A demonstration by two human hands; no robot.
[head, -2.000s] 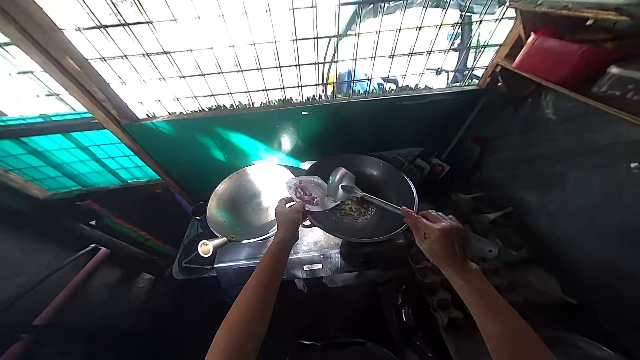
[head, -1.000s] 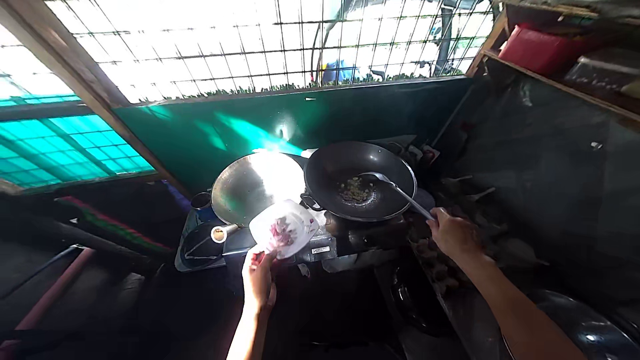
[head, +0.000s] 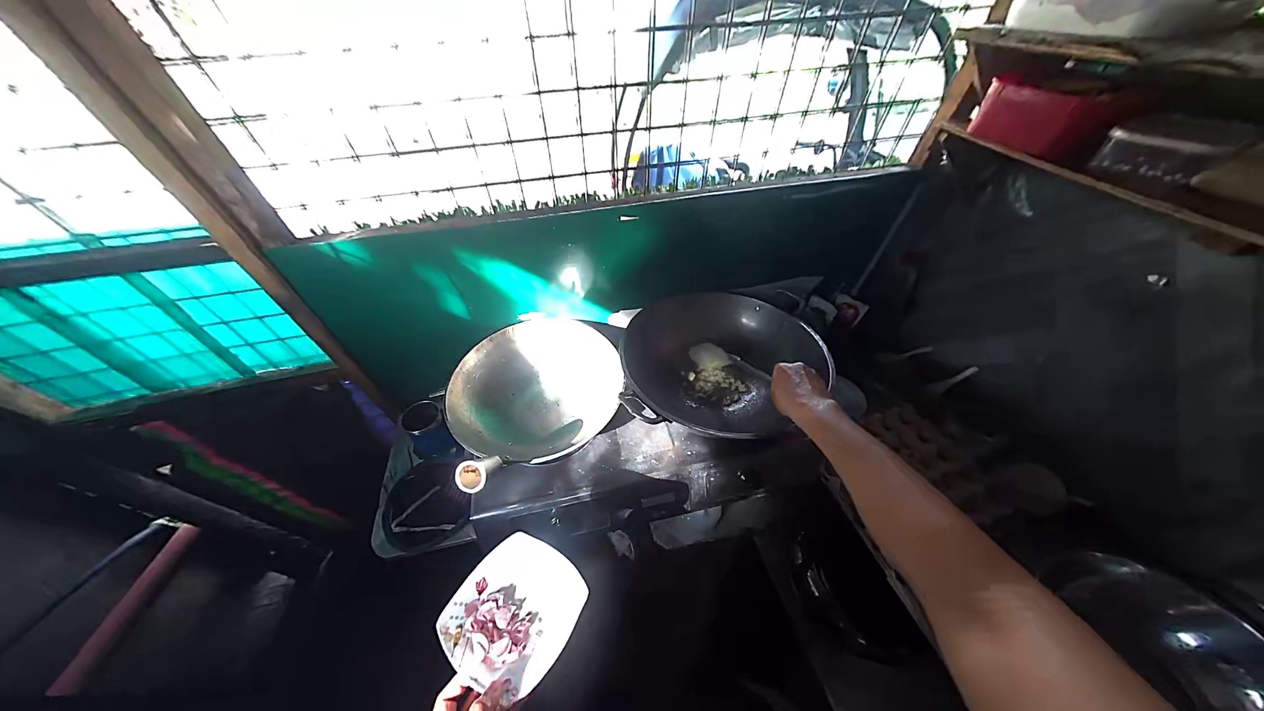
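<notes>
My left hand [head: 476,697], at the bottom edge and partly cut off, grips the lower rim of a white squarish plate [head: 555,592]. Chopped pink-purple pieces, which look like onion, lie on it. My right hand [head: 802,391] is closed around the handle of a metal spatula [head: 709,355], over the right side of a dark wok [head: 760,321]. The spatula's blade rests inside the wok beside small pale browned pieces [head: 719,385]. To the left of this wok, a lighter metal wok [head: 504,385] with a handle sits on the stove [head: 592,489] and holds no visible food.
A dark cup [head: 422,417] and a tray [head: 383,533] stand left of the stove. Egg trays [head: 913,439] are at the right, with a shiny metal lid or bowl [head: 1145,612] nearer. A shelf [head: 1096,188] holds a red container [head: 1047,118]. Wire mesh rises behind the green panel.
My left hand has drawn the plate back from the dark wok's edge, down toward me. The spatula, earlier beside the plate, is now down in the wok, with my right hand closer over it.
</notes>
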